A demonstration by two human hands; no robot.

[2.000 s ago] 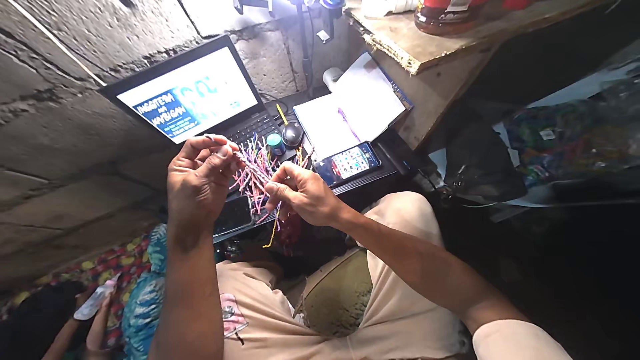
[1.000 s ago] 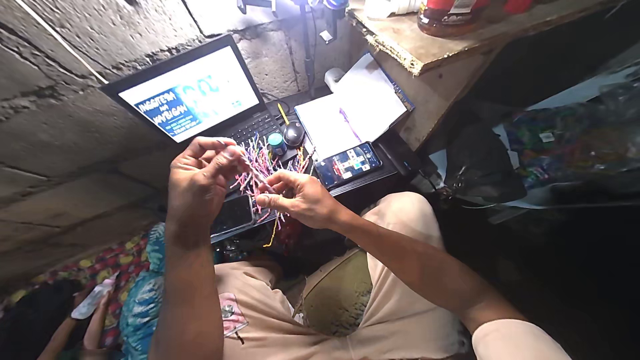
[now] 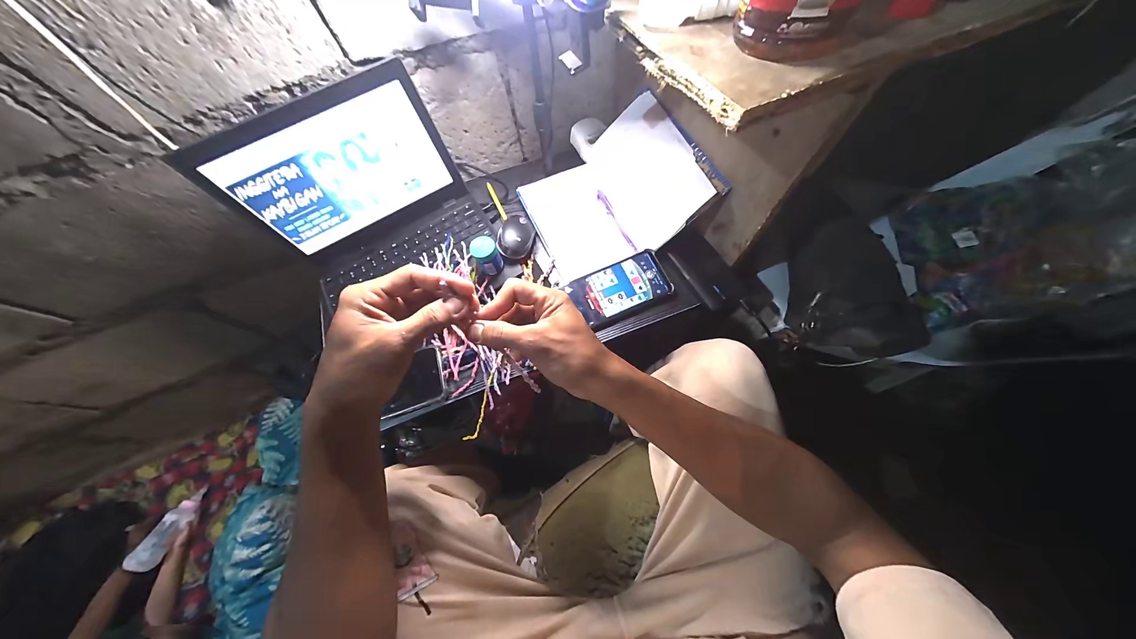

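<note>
My left hand (image 3: 386, 324) and my right hand (image 3: 541, 333) are raised close together over the laptop's front edge, fingertips nearly meeting. Between the pinched fingers is something small, too hidden to make out clearly. Behind and below them spreads a bundle of thin twisted cords (image 3: 457, 364), pink, purple and white, with one yellow strand (image 3: 482, 413) hanging lowest. The cords lie partly over the keyboard (image 3: 426, 235) of an open laptop with a lit screen (image 3: 328, 169). A small jar with a teal lid (image 3: 484, 251) and a black computer mouse (image 3: 516, 238) stand just beyond the cords.
A lit smartphone (image 3: 617, 288) lies right of my hands, before an open notebook (image 3: 577, 213) with a purple pen (image 3: 617, 220). A darker phone (image 3: 417, 382) is under my left hand. A rough-edged wooden shelf (image 3: 763, 84) juts in at upper right. Another person's hand (image 3: 177, 537) holds a bottle at lower left.
My right hand has moved up and left to the fingertips of my left hand. The picture on the smartphone's screen has changed.
</note>
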